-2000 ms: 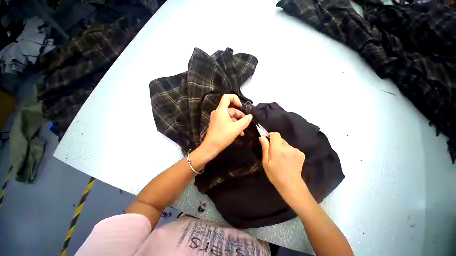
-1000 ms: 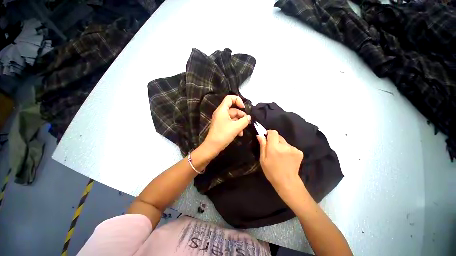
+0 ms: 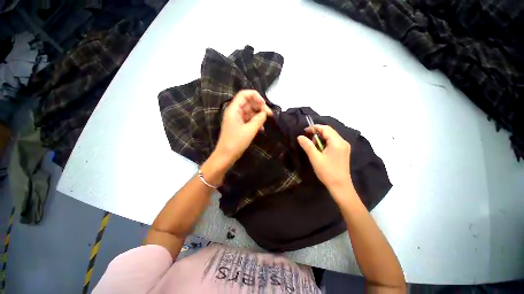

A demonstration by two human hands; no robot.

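Note:
The plaid garment (image 3: 221, 80) lies bunched on the table in front of me, its dark lining (image 3: 322, 201) spread to the right and toward me. My left hand (image 3: 244, 118) is over the plaid part, thumb and fingertips together near the middle; whether it pinches cloth or a thread is too small to tell. My right hand (image 3: 330, 152) is over the lining and holds the thread snips (image 3: 316, 136), their thin blades pointing up and away, with a yellow-green part between the fingers. A gap separates the two hands.
The white table (image 3: 132, 115) has a curved left edge. A pile of plaid garments (image 3: 454, 57) lies at the far right. Plaid and olive cloth (image 3: 29, 172) hangs beyond the left edge. Dark scraps (image 3: 231, 233) lie near my body. Yellow-black tape (image 3: 96, 252) marks the floor.
My hands have moved apart. The snips have left the seam by my left fingertips, and their blades now point up. The view has shifted slightly.

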